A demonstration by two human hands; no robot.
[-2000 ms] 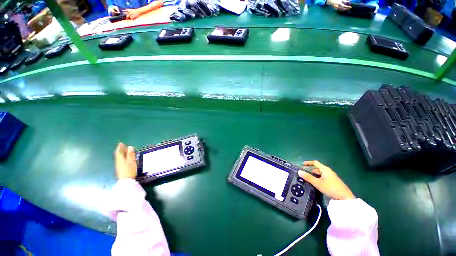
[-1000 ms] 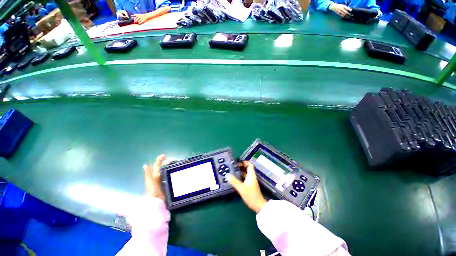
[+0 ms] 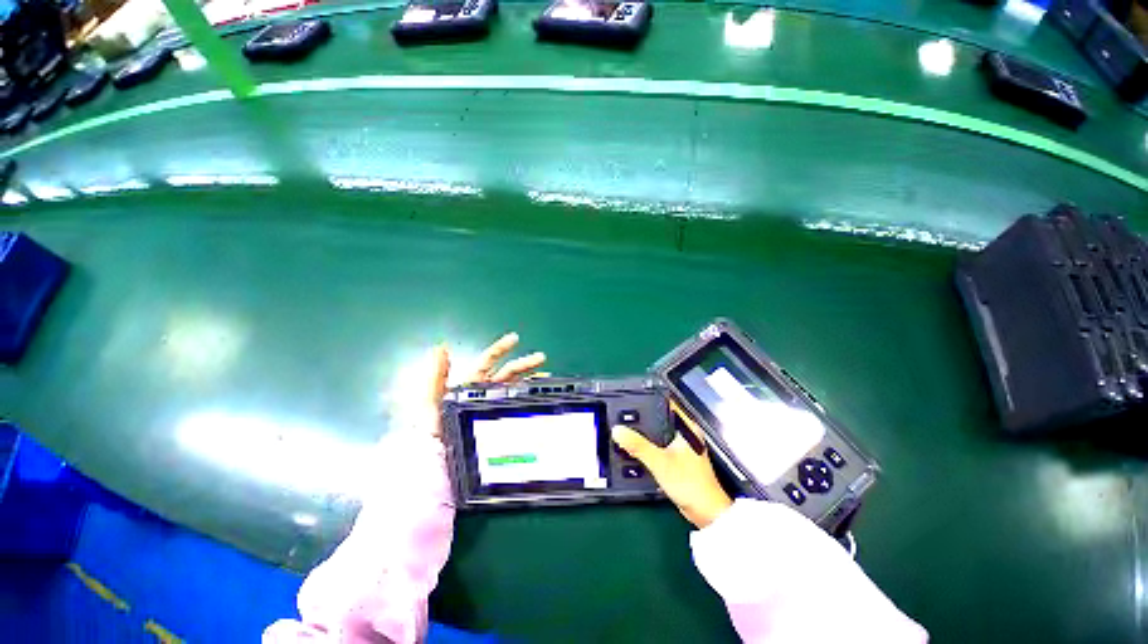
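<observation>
A dark grey handheld unit [image 3: 535,450] with a lit white screen and a green bar lies level in front of me. My right hand [image 3: 674,468] grips its keypad end, the thumb on the keys. My left hand [image 3: 472,367] is at its left end, fingers spread beyond the top edge; whether the palm bears the unit is hidden. A second handheld unit [image 3: 765,421] lies tilted on the bench to the right, its screen lit and glaring, partly behind my right hand. A bit of white cable [image 3: 851,544] shows at its lower end.
Stacked dark units [image 3: 1051,321] stand at the right. A blue bin [image 3: 25,296] is at the left edge, with more blue at lower left. Beyond the green rail [image 3: 554,84], several units lie spaced on the far line. The green bench top [image 3: 302,289] reflects bright light.
The held unit has moved right and turned level; its screen now shows a green bar. My left fingers have spread beyond its top edge. The view has tipped downward.
</observation>
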